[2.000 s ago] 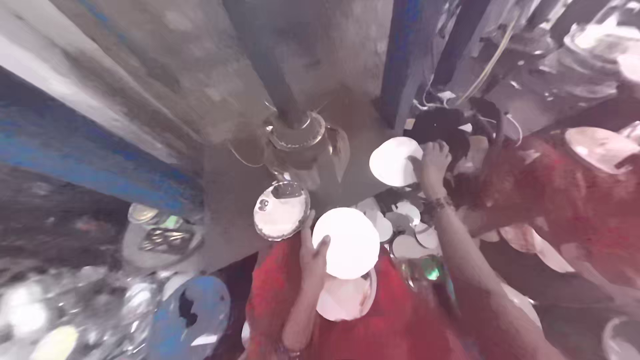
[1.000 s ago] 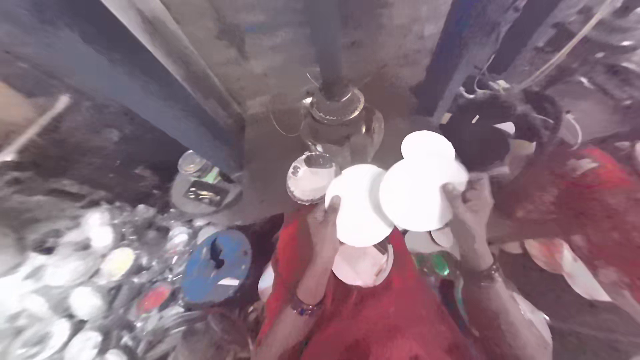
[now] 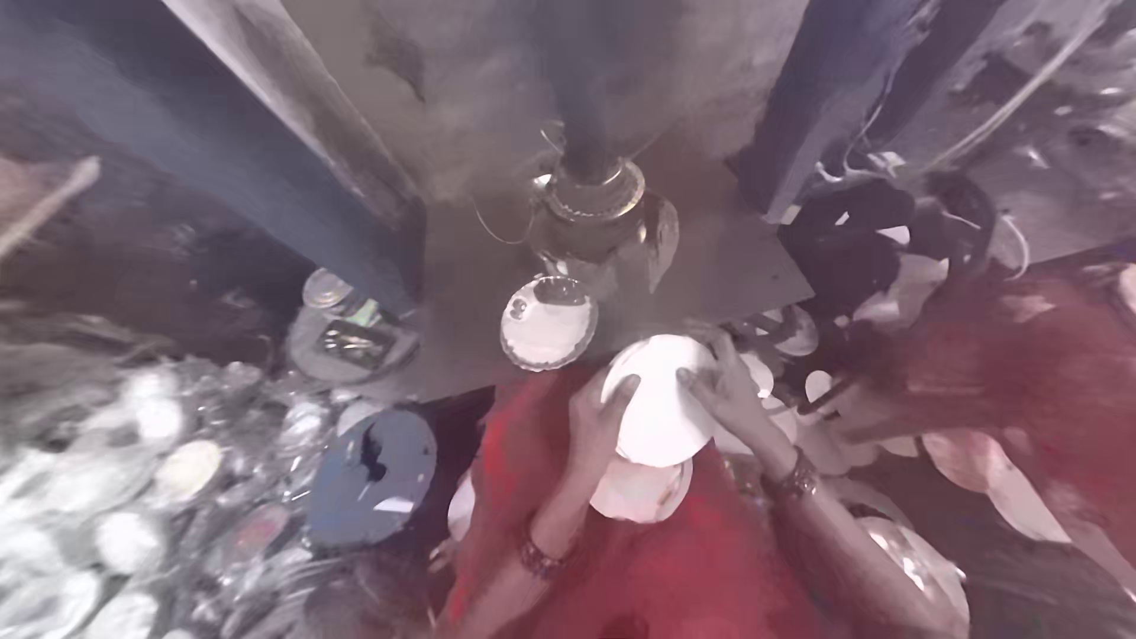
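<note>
Both hands grip one round white disc (image 3: 667, 404), or a stack of such discs, above my lap. My left hand (image 3: 596, 426) has its thumb over the disc's left side. My right hand (image 3: 732, 395) holds the upper right side, thumb on the face. Below it, a pinkish-white round piece (image 3: 641, 493) rests on the red cloth of my lap. A shallow round dish with a pale content (image 3: 548, 327) lies just up and left of the hands. Beyond it stands a metal pot-like base (image 3: 593, 222) under a dark vertical post.
A large heap of pale round pieces and scraps (image 3: 98, 524) spreads at left, beside a blue round lid (image 3: 377, 475). A flat holder with a tin (image 3: 351, 342) stands by the left beam (image 3: 293, 195). Dark bags (image 3: 861, 231) and a person in red (image 3: 1003, 382) are at right.
The right hand has come in from the right to the left hand. The white discs held apart one second ago now overlap or have been put together. The view has shifted.
</note>
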